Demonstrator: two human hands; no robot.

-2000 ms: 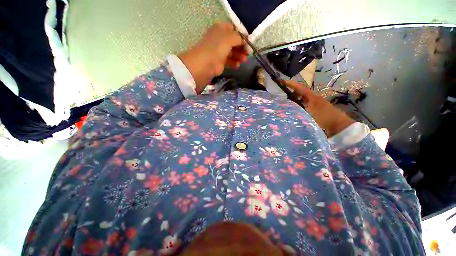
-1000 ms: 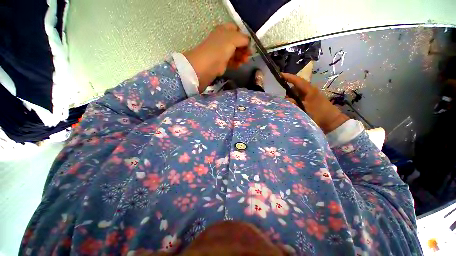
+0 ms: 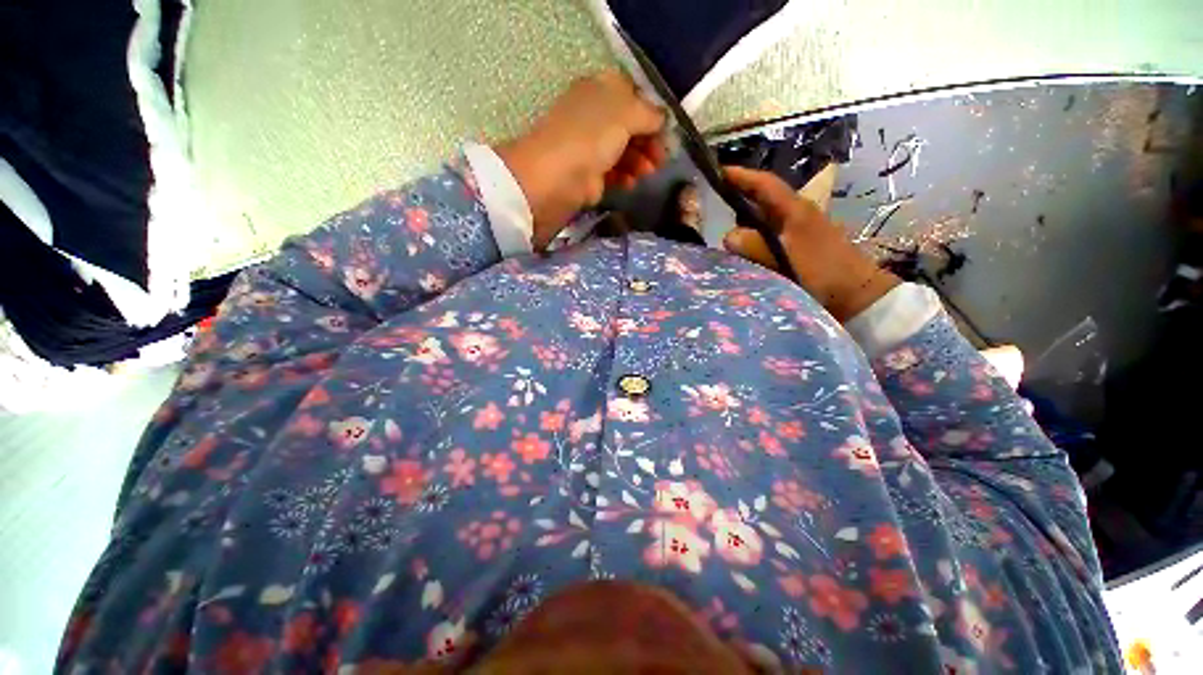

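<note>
A navy garment panel [image 3: 686, 40] with a white wadding edge lies on the pale green cutting table [image 3: 356, 92] at the top centre, partly cut off by the picture's edge. My right hand [image 3: 798, 237] holds long dark shears [image 3: 699, 148], their blades pointing up and left along the panel's left white edge. My left hand [image 3: 587, 139] is beside the blades with fingers curled at the white strip [image 3: 633, 73]. I cannot tell how firmly it grips the strip.
Navy panels with wavy white edges [image 3: 73, 145] lie at the far left. The table's curved edge runs above a grey floor [image 3: 976, 185] with dark and white scraps. A dark area [image 3: 1148, 343] is at the right. A foot [image 3: 687, 208] shows below the table edge.
The shears and my right hand have moved up and left, the blades further along the white edge. My left hand has shifted slightly right and down.
</note>
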